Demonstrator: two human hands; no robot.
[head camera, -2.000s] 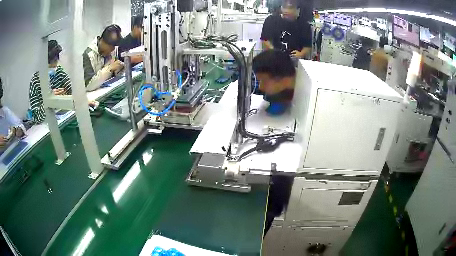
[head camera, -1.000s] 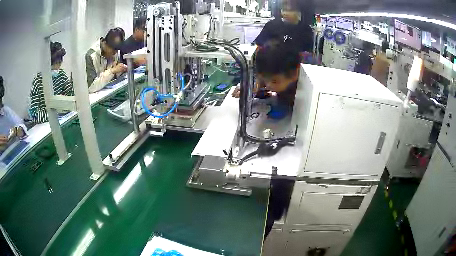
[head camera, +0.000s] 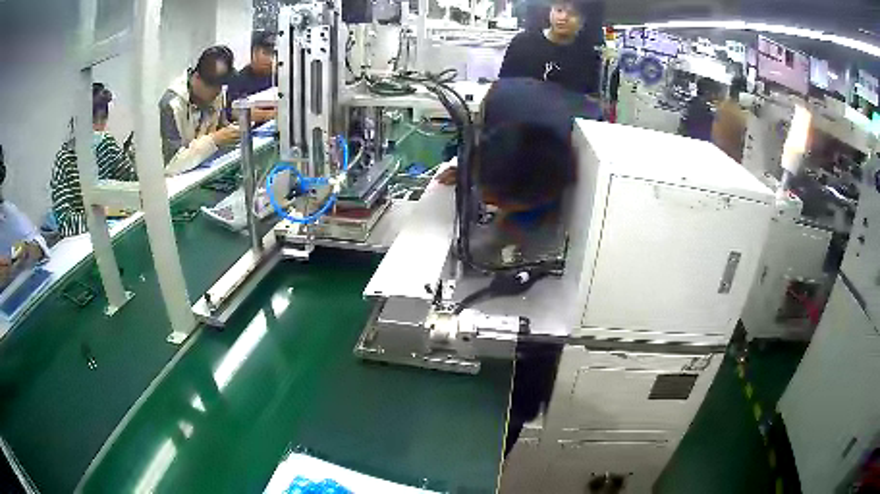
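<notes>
Neither of my hands is in the picture. Nearest in front of me, at the bottom edge, a heap of crumpled bright-blue film pieces (head camera: 314, 484) lies on a white board (head camera: 376, 479), both cut off by the frame. The board rests at the near part of the glossy green conveyor belt (head camera: 318, 386), which reflects lamps in long white streaks.
A press machine (head camera: 311, 116) with a coiled blue air hose (head camera: 280, 205) stands beyond the belt. A white cabinet (head camera: 666, 260) is at right. A person's head (head camera: 526, 135) bends low beside it. White support posts (head camera: 159, 183) stand left; people sit beyond. Another person stands behind.
The person beside the cabinet has bent further down over the white machine table. The standing person behind has raised their head. A dark frame has appeared on the far green surface at left.
</notes>
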